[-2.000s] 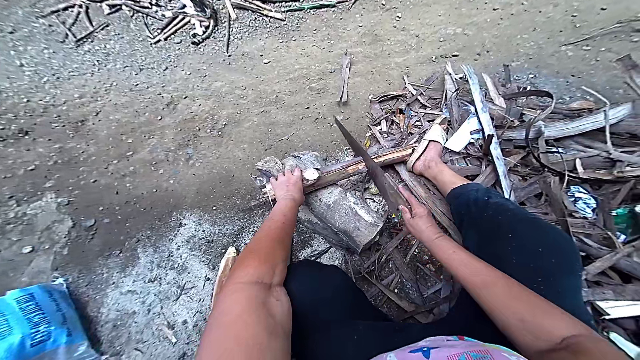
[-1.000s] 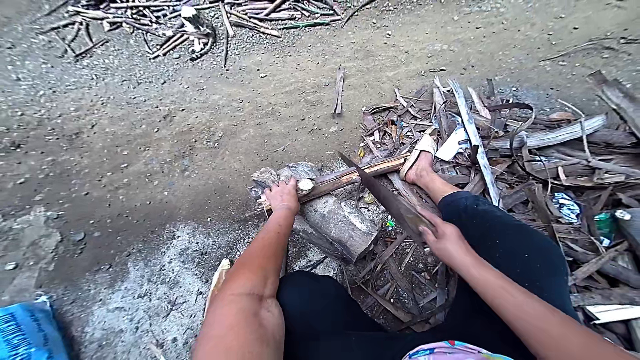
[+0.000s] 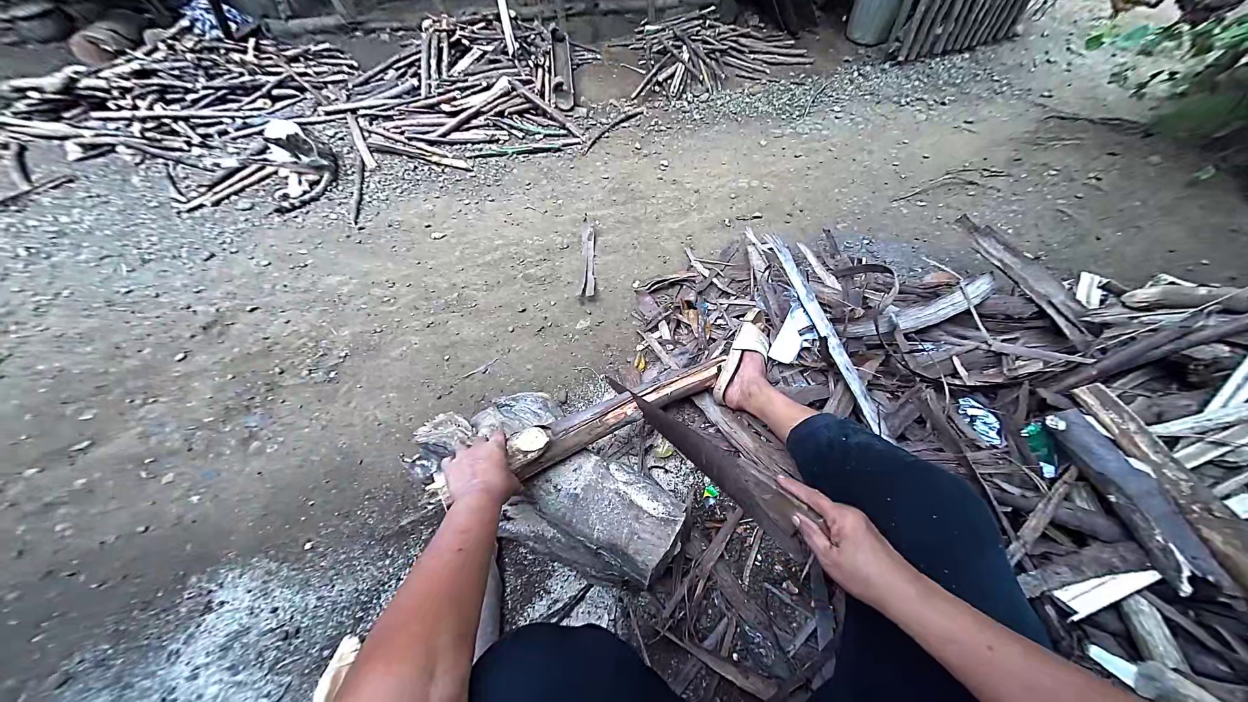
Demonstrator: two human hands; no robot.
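Note:
My left hand grips the near end of a long split wooden branch, beside a pale cut knot. That branch lies slanted across a grey log block, its far end by my sandaled foot. In my right hand is a long dark strip, apparently bark, held between thumb and fingers. The strip narrows to a point that rests over or just in front of the branch; whether they touch I cannot tell. My right palm is hidden from view.
Bark scraps and split wood lie heaped around my foot and to the right. A single bark piece is on the dirt ahead. Stacks of sticks stretch along the back, and a slatted wooden panel stands at the back right.
The view has tilted up, bringing more stick piles into sight. My left hand stays on the branch, and my right hand still holds the dark strip.

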